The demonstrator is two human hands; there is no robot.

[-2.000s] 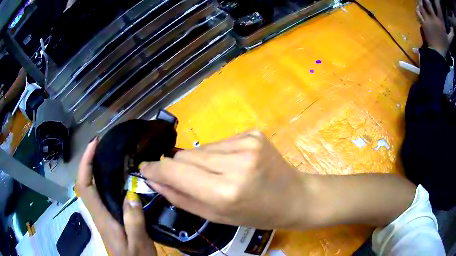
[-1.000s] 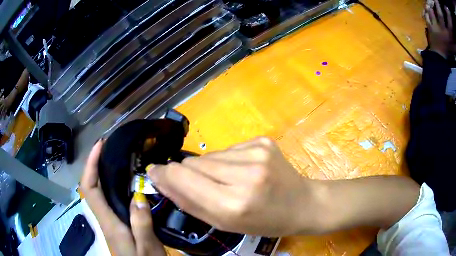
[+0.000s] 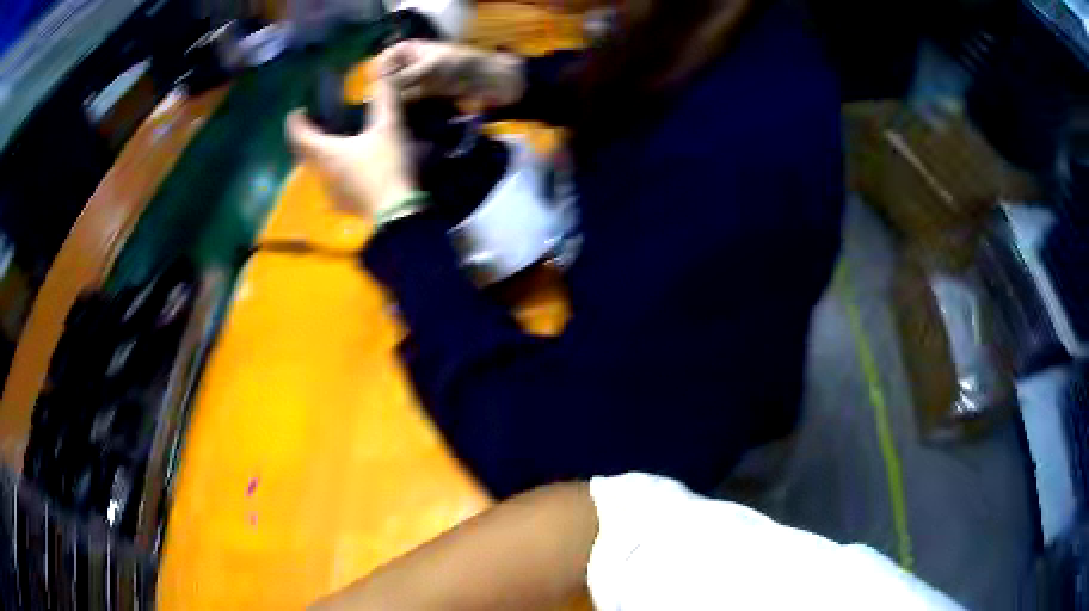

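The picture is blurred. Only my right forearm, bare with a white sleeve, shows at the bottom edge; my right hand is cut off below. My left hand is out of view, and so is the black unit I held. On the orange bench sheeting, at the upper left, another person's hands are around a dark part. Beside them is a white body housing with a black inner housing.
A person in dark clothing fills the middle, close to my forearm. Dark parts in trays are at the left. Cartons stand at the right on a grey floor with a yellow-green line.
The view has swung right to the other worker. My hands and the black unit with the white and yellow piece have left the picture; my right forearm now lies at the bottom edge.
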